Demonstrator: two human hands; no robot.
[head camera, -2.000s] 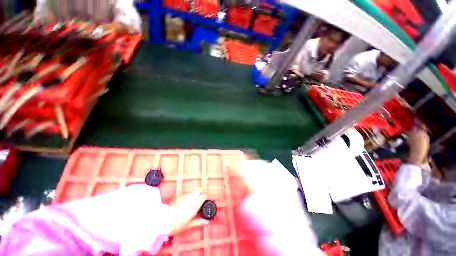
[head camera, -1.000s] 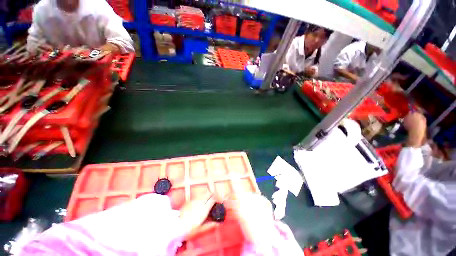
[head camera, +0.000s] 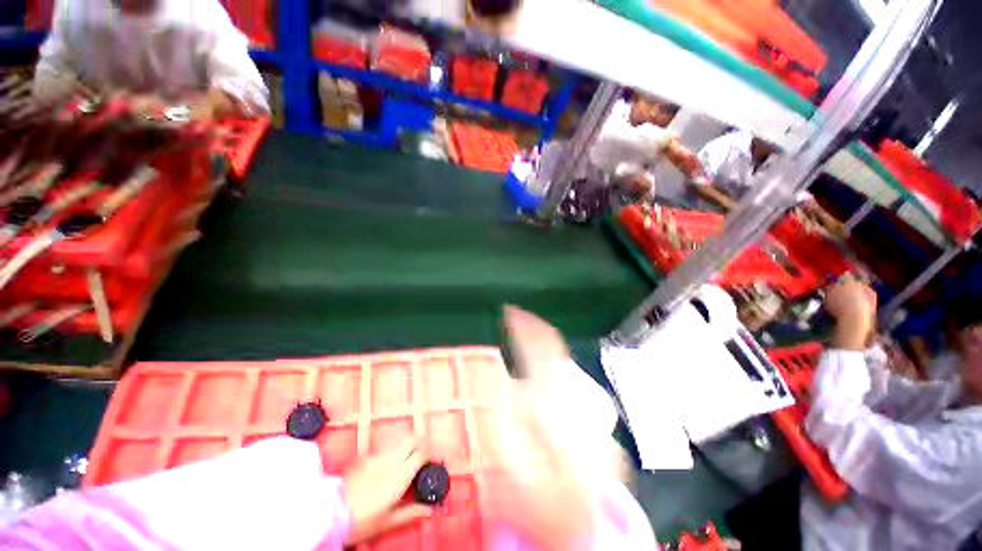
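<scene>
The orange-red parts tray (head camera: 232, 394) with square cells lies in front of me. My left hand (head camera: 386, 492) is over the tray and holds a black watch head (head camera: 432, 483) at its fingertips. Another black watch head (head camera: 306, 420) lies on the tray beyond my left sleeve. My right hand (head camera: 535, 393) is blurred, raised over the tray's right part. A dark shape shows at its fingers; I cannot tell whether it is held.
A stack of red trays with strapped watches (head camera: 129, 237) stands at left. A metal post (head camera: 743, 215) and white sheets (head camera: 657, 420) are at right. A green belt (head camera: 398, 258) runs beyond the tray. People in white coats sit at far left and right.
My right hand has moved up and away from the watch head in my left hand, which stays held over the tray. The view has shifted slightly.
</scene>
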